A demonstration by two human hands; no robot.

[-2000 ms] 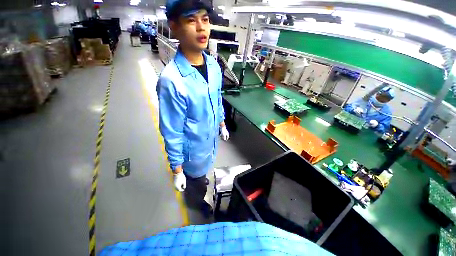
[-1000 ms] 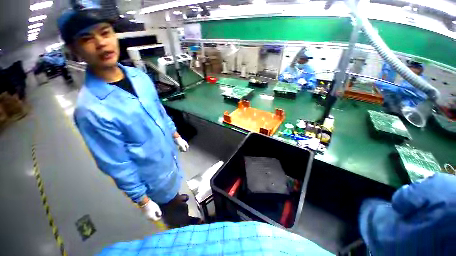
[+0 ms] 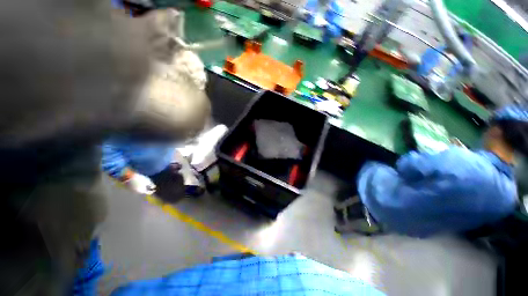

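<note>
A large, blurred grey and cream shape fills the left side, very close to the camera. It looks like my left hand (image 3: 168, 98) in a glove, raised; its fingers and any hold cannot be made out. My right hand is out of the picture. A deep black plastic crate (image 3: 252, 184) stands on the floor in front of me, beside the bench. Inside it lie a grey-black flat pad (image 3: 278, 139) and red parts at its sides.
The green bench (image 3: 370, 121) runs behind the crate. It bears an orange tray (image 3: 263, 70), small tools and bottles, and green circuit boards (image 3: 408, 92). A person in a blue smock (image 3: 440, 188) is at the right. Another person's white-gloved hand (image 3: 140, 184) shows left of the crate.
The view has tilted down and rotated. The blurred hand-like shape has come in at the left and covers most of the standing person. More of the person at the right shows.
</note>
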